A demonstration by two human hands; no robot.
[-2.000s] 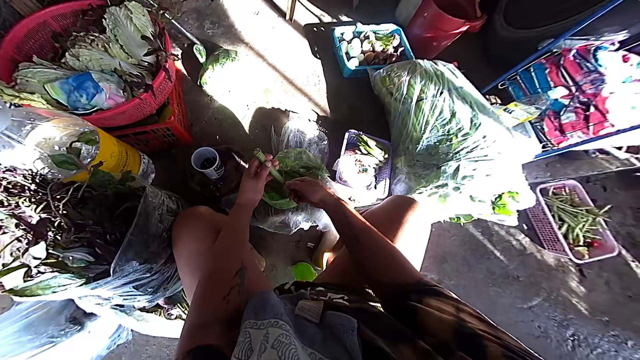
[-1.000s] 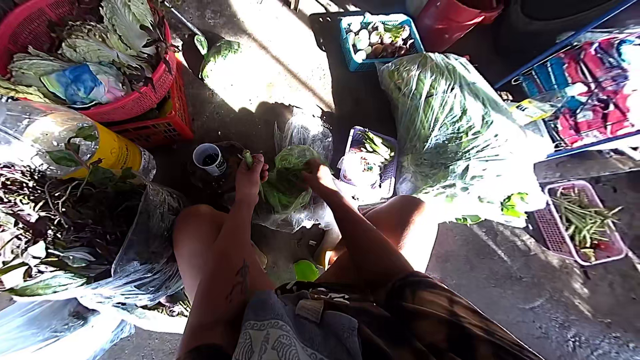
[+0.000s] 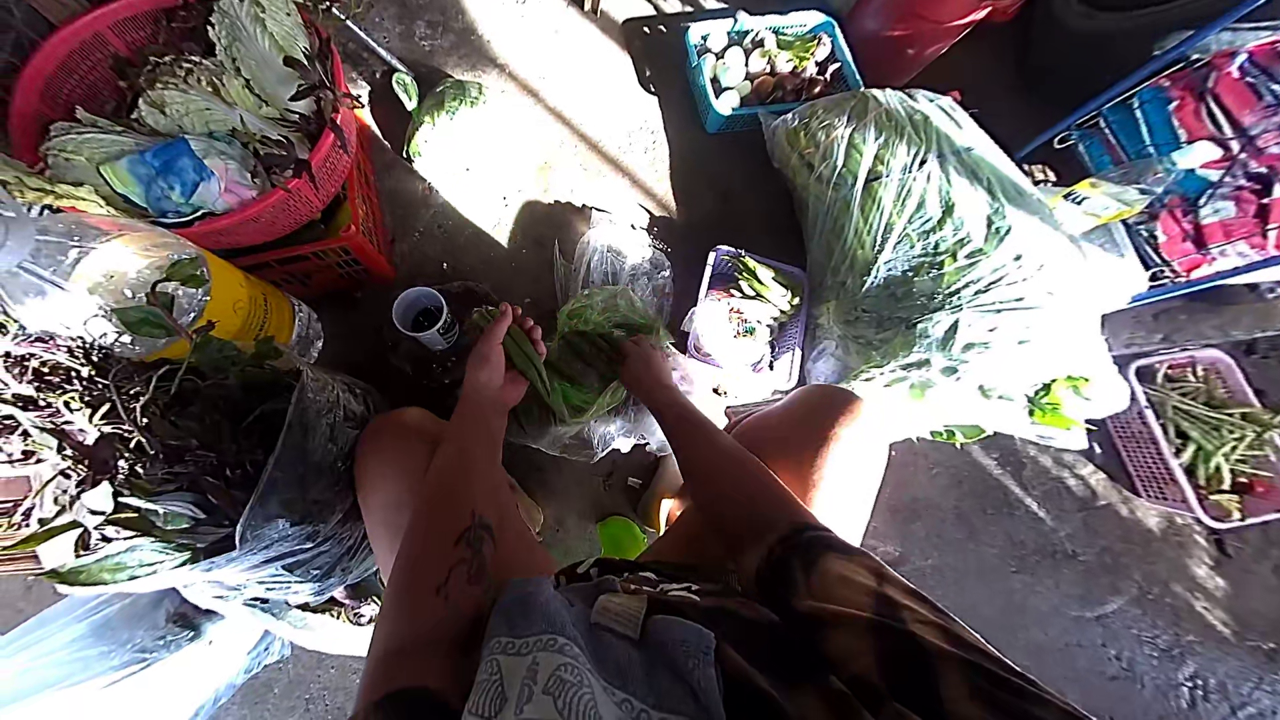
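My left hand (image 3: 500, 355) is closed around a small bunch of long green pods or leaves (image 3: 524, 358), whose ends slant down to the right. Right of it, my right hand (image 3: 645, 368) reaches into the green vegetables in a clear plastic bag (image 3: 610, 320); its fingertips are partly hidden among them, so its grip is unclear. A white cup with dark contents (image 3: 425, 318) stands just left of my left hand. To the right of the bag lies a small purple basket (image 3: 797, 335) with green vegetables and a bright plastic packet.
A red basket of cabbage leaves (image 3: 340, 150) sits on a red crate (image 3: 370, 215). Near it are a yellow-labelled bottle (image 3: 245, 305) and dark leafy stems (image 3: 130, 420). A large bag of greens (image 3: 900, 220), a blue basket (image 3: 712, 115) and a pink basket of beans (image 3: 1150, 455) stand on the right.
My hands were close together on a green piece two seconds ago and are now apart. My right hand has moved right, onto the greens in the bag.
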